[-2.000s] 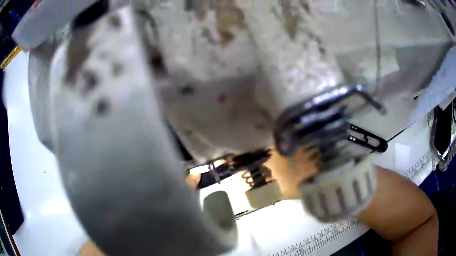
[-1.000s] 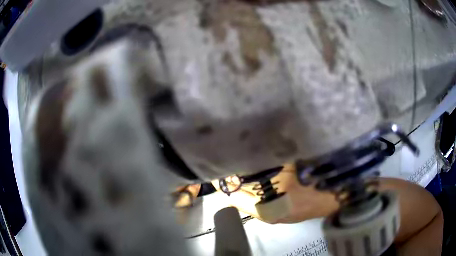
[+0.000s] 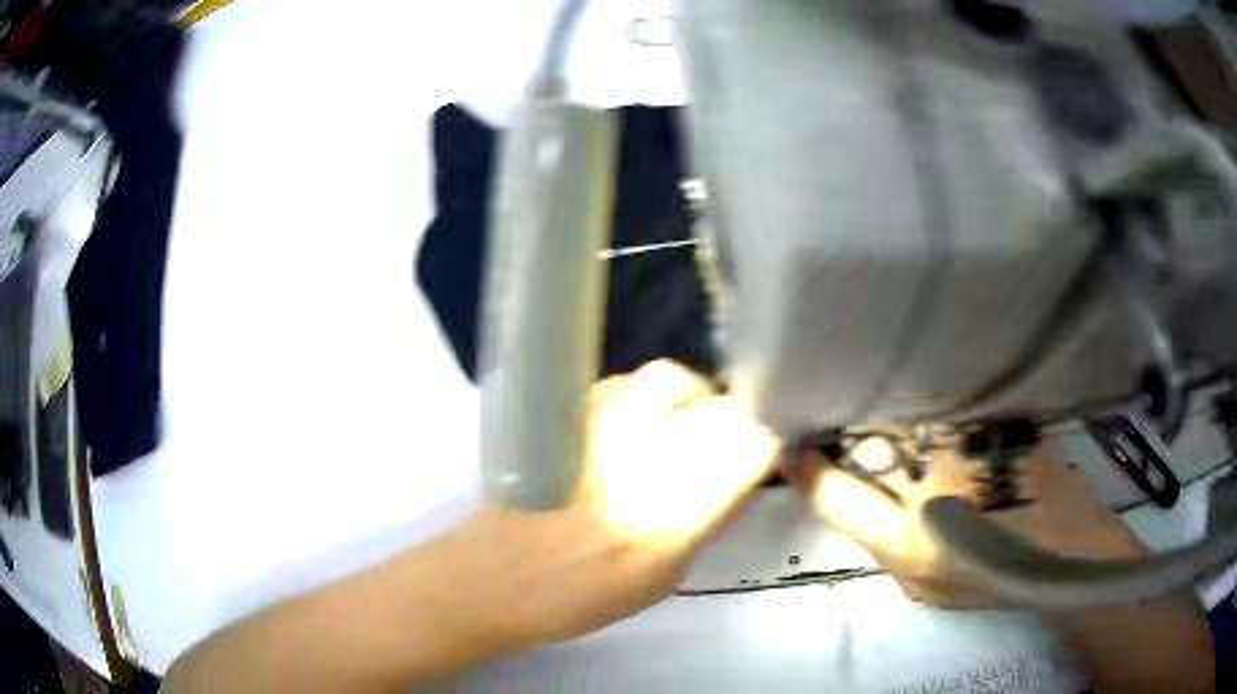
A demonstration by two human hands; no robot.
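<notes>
A black fabric piece lies on the white table behind the lamp and partly under the sewing machine head; a thin pale thread or strip crosses it. My left hand is at the fabric's near edge, fingers closed on it, brightly lit. My right hand is to the right, below the needle area, its fingertips meeting a small dark fabric edge between both hands. The machine head and a curved grey guard hide part of my right hand. Blur hides the exact grip and the needle.
The pale lamp tube hangs over the fabric, close above my left hand. Black snips lie at the right. More dark fabric is at the table's left edge. Ruler tape runs along the front edge.
The view has swung so the machine head sits at the right. My left hand and forearm, the lamp and the black fabric now show; they were mostly hidden or out of view.
</notes>
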